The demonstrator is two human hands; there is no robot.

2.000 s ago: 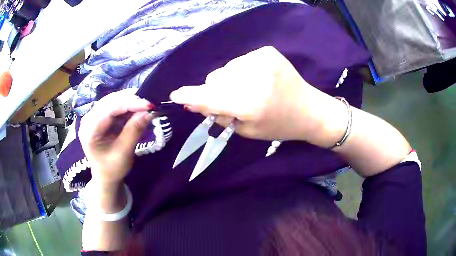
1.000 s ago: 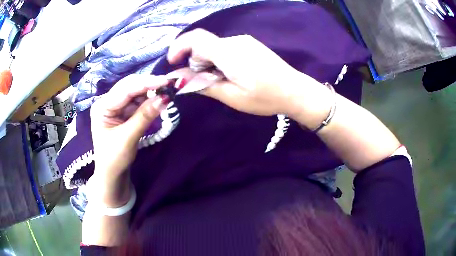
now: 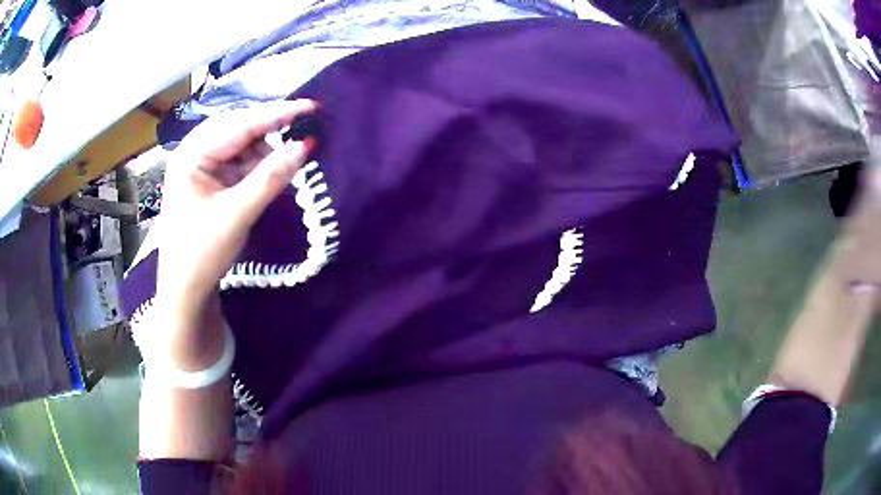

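A dark purple garment (image 3: 464, 193) lies over my lap, with a white toothed trim (image 3: 317, 227) along its edge and short white strips farther right. My left hand (image 3: 227, 184) pinches a dark button (image 3: 303, 128) at the garment's edge between thumb and finger. My right hand (image 3: 866, 227) is blurred at the right edge of the picture, away from the garment and partly cut off. Its fingers and anything in them cannot be made out. The pale patterned lining (image 3: 280, 58) shows behind the garment. The snips and needle are not visible.
A white-topped table (image 3: 126, 77) with a wooden drawer (image 3: 106, 160) stands at the left, with an orange item (image 3: 27, 124) on top. A grey-brown cloth bin (image 3: 773, 92) with a blue edge is at the upper right. Green floor (image 3: 763, 280) shows at the right.
My right hand has left the button area and swung far right, taking the snips out of sight. The garment now lies open to view. My left hand still pinches its edge, slightly higher.
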